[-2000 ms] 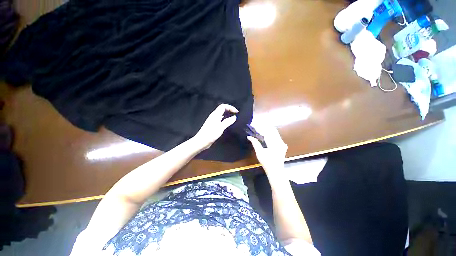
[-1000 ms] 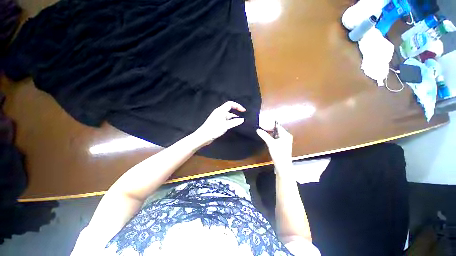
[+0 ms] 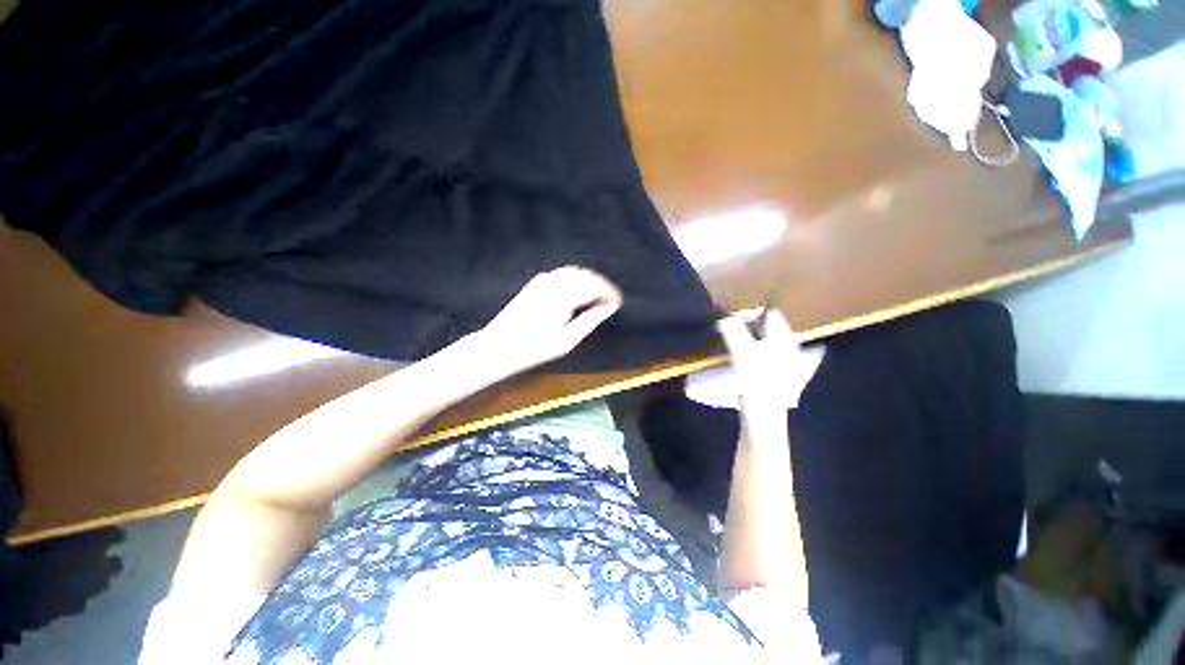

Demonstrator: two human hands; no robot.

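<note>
The black dress (image 3: 390, 156) lies spread over the left and middle of the table. Its hem runs near the table's front edge. My left hand (image 3: 552, 314) is over the skirt near the hem, fingers curled together with the fingertips on the cloth; whether it pinches cloth is hard to tell. My right hand (image 3: 758, 348) is at the table's front edge and pinches the pulled-out lower corner of the skirt. A small dark tool, possibly thread snips (image 3: 765, 316), sticks up from the right hand.
The brown table (image 3: 806, 156) has a curved yellowish front edge. A white face mask (image 3: 949, 72), a dark flat item (image 3: 1036, 114) and bottles clutter the far right. A black pile (image 3: 910, 481) lies below the edge at right. Dark cloth hangs at the lower left.
My right hand has moved right and towards the table's edge, drawing the skirt's corner out with it. The left hand's fingers have closed together. The whole view has shifted slightly.
</note>
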